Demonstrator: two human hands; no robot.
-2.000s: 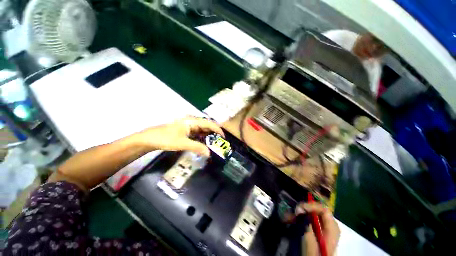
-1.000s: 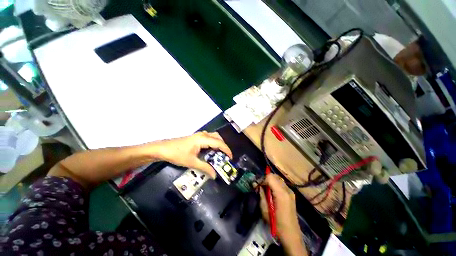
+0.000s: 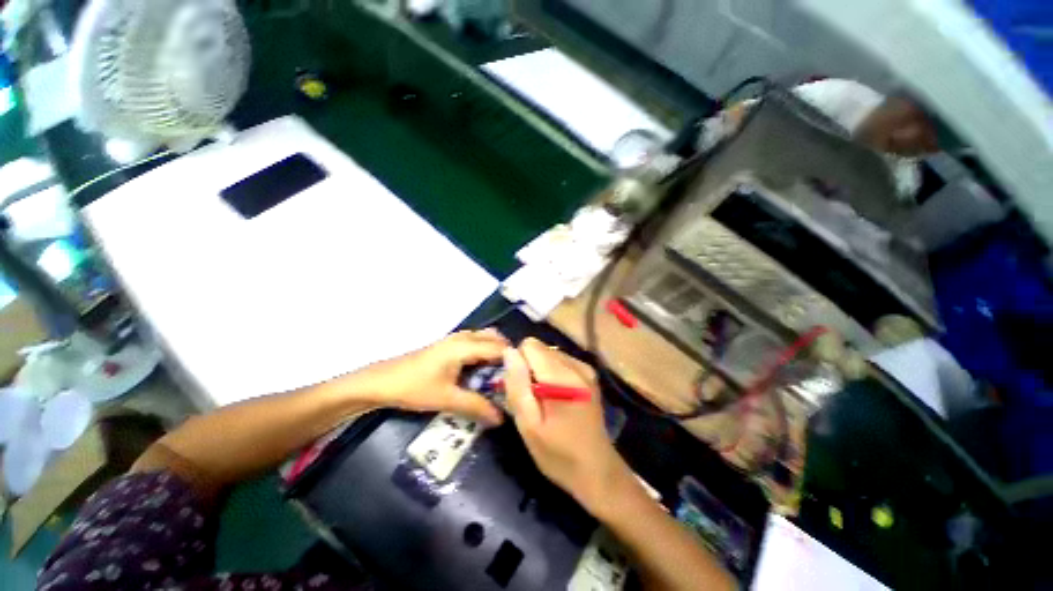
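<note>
My left hand is around a small unit, mostly hidden by the fingers of both hands. My right hand holds a red pen-like tool against the unit; its tip is hidden. Both hands are above the far part of the black panel. A cream socket strip lies on the panel just below my left hand. A second socket strip shows at the bottom edge, partly covered by my right forearm.
Behind the panel, a grey-beige instrument with black and red leads stands by a wooden board bearing a short red piece. White blocks, a glass bulb, a phone on a white sheet, and a fan.
My right hand has moved left, up to my left hand and the unit, and the red tool now points sideways. My left hand still holds the unit. The camera view has shifted.
</note>
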